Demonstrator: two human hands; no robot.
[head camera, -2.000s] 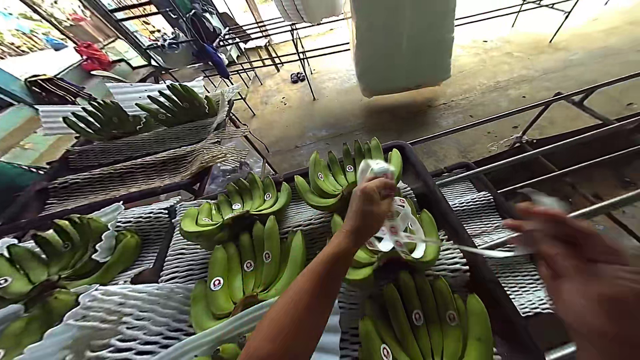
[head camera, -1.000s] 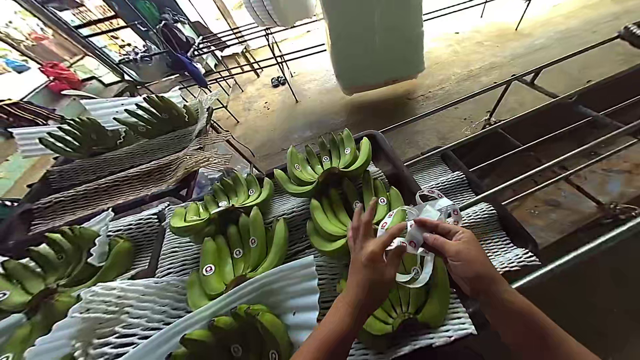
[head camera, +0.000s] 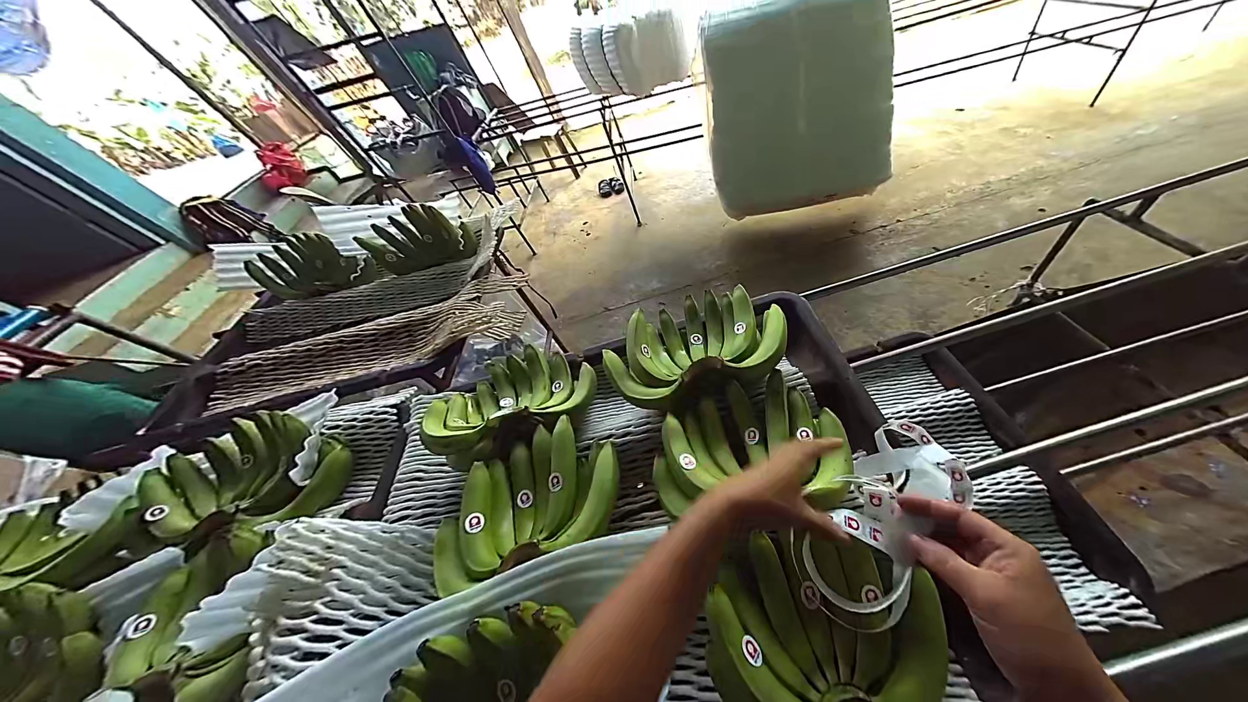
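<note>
My right hand pinches a curled strip of round stickers between thumb and fingers, above the front right bunch. My left hand is spread beside the strip, over a hand of green bananas; its fingertips are near the strip, and contact cannot be told. Below both hands lies another hand of green bananas with round stickers. More stickered bananas lie to the left, and one bunch is at the tray's far end. White foam netting lies under and between the bunches.
The dark tray's rim runs behind the bananas. Metal rails cross at the right. Another padded tray with bananas stands at the left back. A large pale wrapped block is beyond, and a red bag lies far left.
Two seconds ago my hands were apart with the strip stretched between them; they came together at the strip. Since one second ago, my left hand has opened out over the bananas.
</note>
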